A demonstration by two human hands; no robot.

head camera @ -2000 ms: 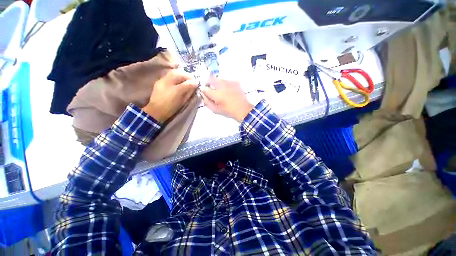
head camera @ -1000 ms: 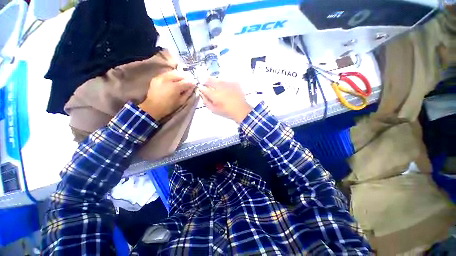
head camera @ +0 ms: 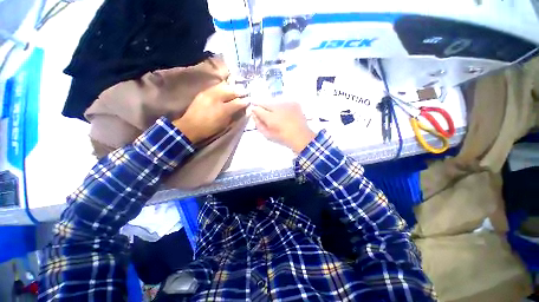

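Observation:
The tan fabric piece (head camera: 148,97) lies under and around my left hand, its lower part hanging to the table's front edge. The black sparkly fabric (head camera: 136,44) lies behind it, left of the needle. My left hand (head camera: 216,112) grips the tan fabric just in front of the presser foot (head camera: 254,82). My right hand (head camera: 281,121) is beside it, its thumb and fingertips pinched together at the fabric's edge by the needle area. What lies between the fingertips is too small and blurred to tell. The white sewing machine (head camera: 348,29) stands behind both hands.
Right of my hands lie small black strips (head camera: 347,117), black thread snips (head camera: 386,118) and scissors with red and yellow handles (head camera: 434,127). Khaki fabric (head camera: 467,236) hangs right of the table. Another machine (head camera: 23,118) is at the left. A blue bin (head camera: 405,183) is below.
The camera view has shifted, so the table and machine appear farther right. My hands keep nearly the same place at the presser foot, with the tan fabric still held.

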